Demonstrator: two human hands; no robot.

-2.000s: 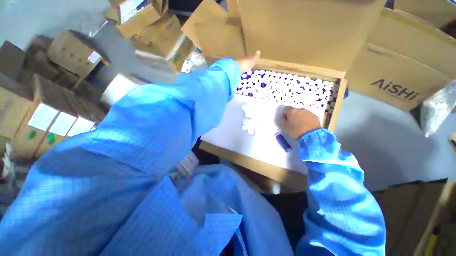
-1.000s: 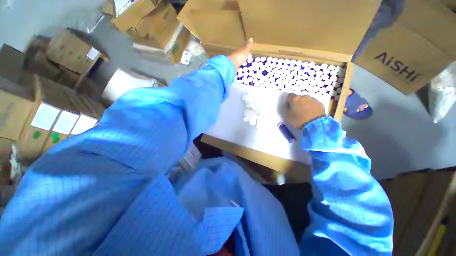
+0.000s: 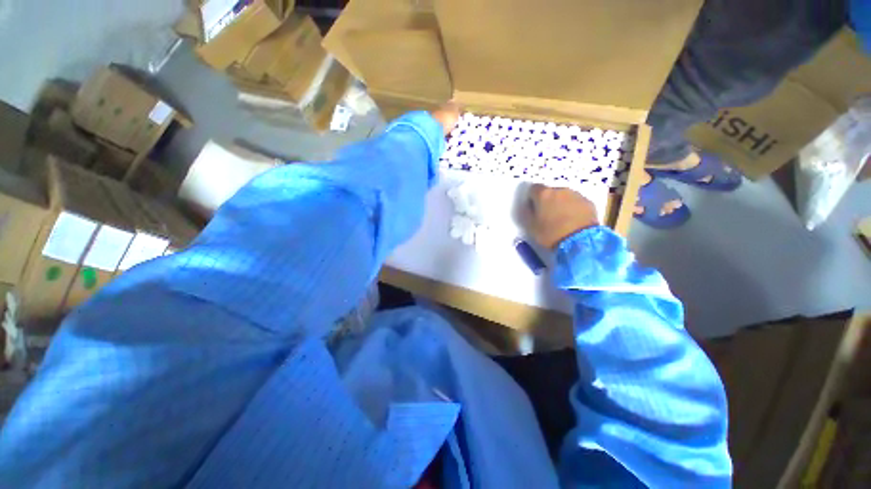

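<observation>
Many upright cylinders with white ends (image 3: 549,145) fill the far part of an open carton (image 3: 633,181). A white board (image 3: 430,239) covers its near part, with small white discs (image 3: 465,215) in a loose pile. My right hand (image 3: 562,212) is curled low over the board, right of the discs; what its fingers hold is hidden. A dark blue capacitor (image 3: 529,256) shows just below the hand; I cannot tell if it is touched or lies loose. My left hand (image 3: 446,116) is at the carton's far left corner, mostly hidden behind my sleeve.
A tall brown flap (image 3: 554,53) stands behind. A person's dark trouser leg (image 3: 702,86) and blue sandals (image 3: 661,202) are close on the right, before an outer carton (image 3: 745,134) and a plastic bag (image 3: 831,172). Labelled cartons (image 3: 115,215) stand at left.
A person has come in at the right beside the carton. My left hand has drawn lower behind the sleeve at the far left corner. My right hand stays over the board near the blue capacitor.
</observation>
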